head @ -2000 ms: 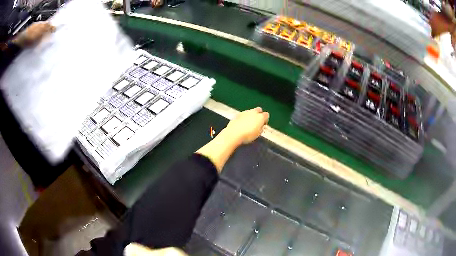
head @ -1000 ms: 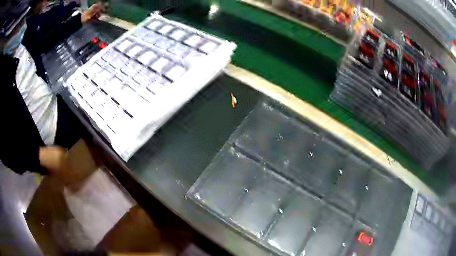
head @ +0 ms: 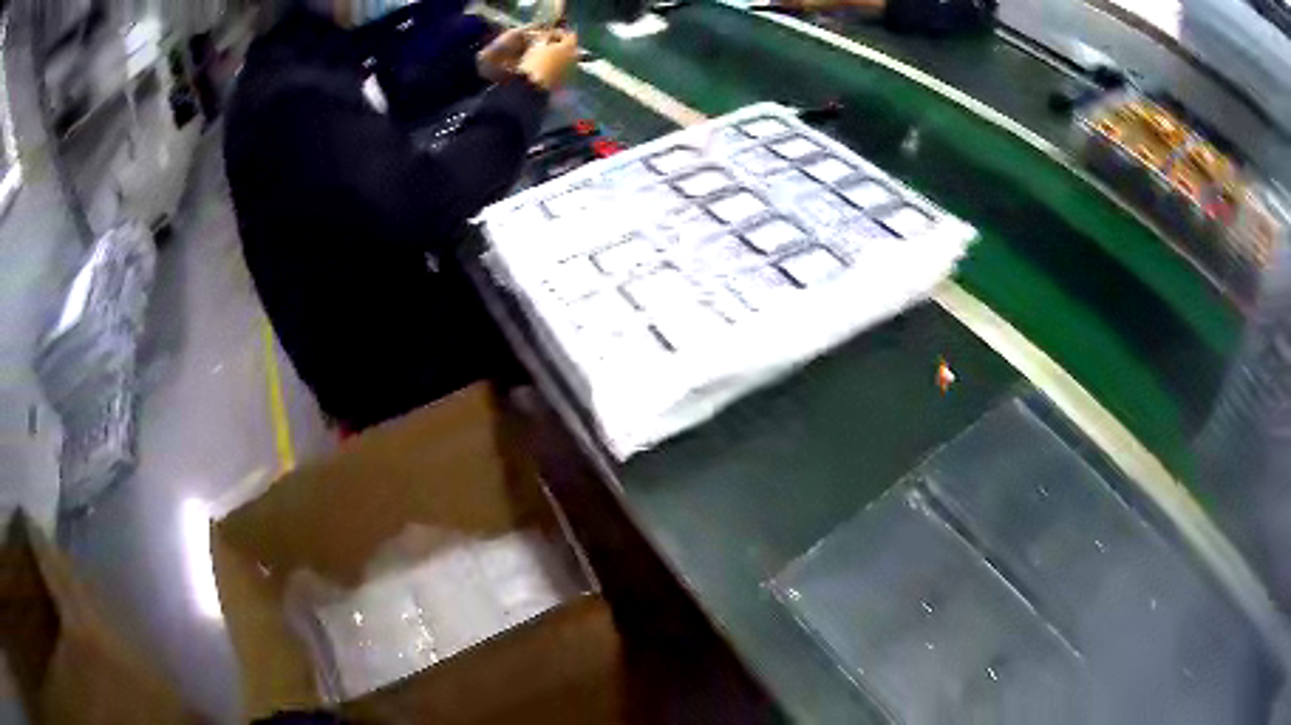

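Observation:
A stack of white film sheets (head: 708,269) lies on the dark bench mat (head: 793,489), its top sheet printed with rows of black-outlined windows and its edges loose. Right of it lies a clear, shallow blister tray (head: 920,609), looking grey over the mat and cut off by the lower right of the picture. The pockets I see hold no phone. A small orange scrap (head: 946,374) lies on the mat between stack and tray. Neither of my hands is in the picture.
An open cardboard box (head: 382,475) with white, plastic-like contents (head: 439,595) stands below the bench edge. A person in dark clothes (head: 354,198) works beyond the stack. The green belt (head: 1048,241) runs behind, with a tray of yellow parts (head: 1168,156) beyond it.
The view has swung left, so stack, tray and scrap sit farther right. My hand, over the belt rail earlier, is gone. The large white sheet held up at the left is gone too; the box shows more fully.

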